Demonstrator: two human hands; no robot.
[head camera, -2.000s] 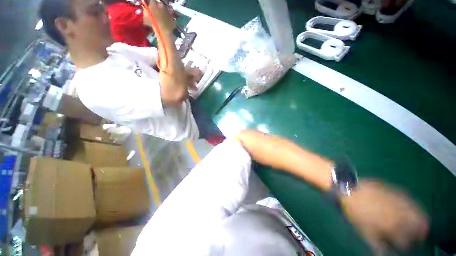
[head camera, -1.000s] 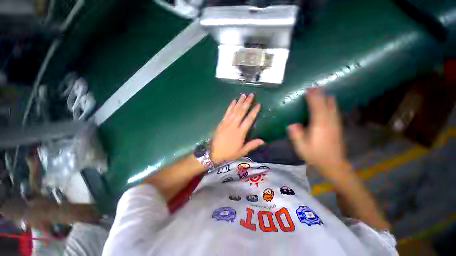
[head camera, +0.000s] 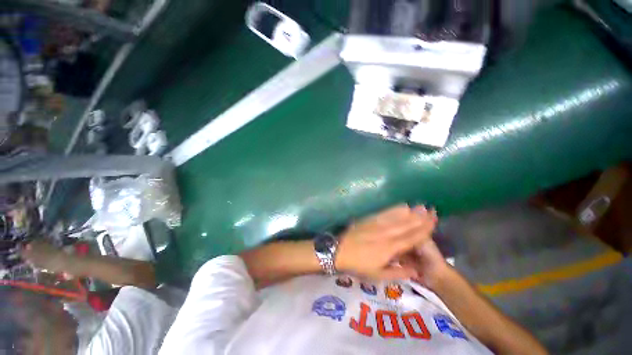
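My left hand (head camera: 384, 239), with a watch on its wrist, lies over my right hand (head camera: 431, 262) at the bench's near edge. The two hands touch; no object shows in them, but the palms are hidden. The silver-white screw feeder (head camera: 416, 57) stands beyond my hands. Its pale front ledge bears a small brass and dark pick-up outlet (head camera: 403, 111). One white plastic housing (head camera: 290, 36) lies beyond the pale strip, left of the feeder.
The pale metal strip (head camera: 256, 97) crosses the green surface (head camera: 277, 152). A clear plastic bag (head camera: 135, 201) and several white housings (head camera: 145, 130) are at the left. Another person's arm (head camera: 97, 267) is at the lower left. A brown box (head camera: 589, 208) stands at the right.
My hands, apart over the bench edge a second ago, have come together with the left over the right. The view has shifted, so the feeder shows further right.
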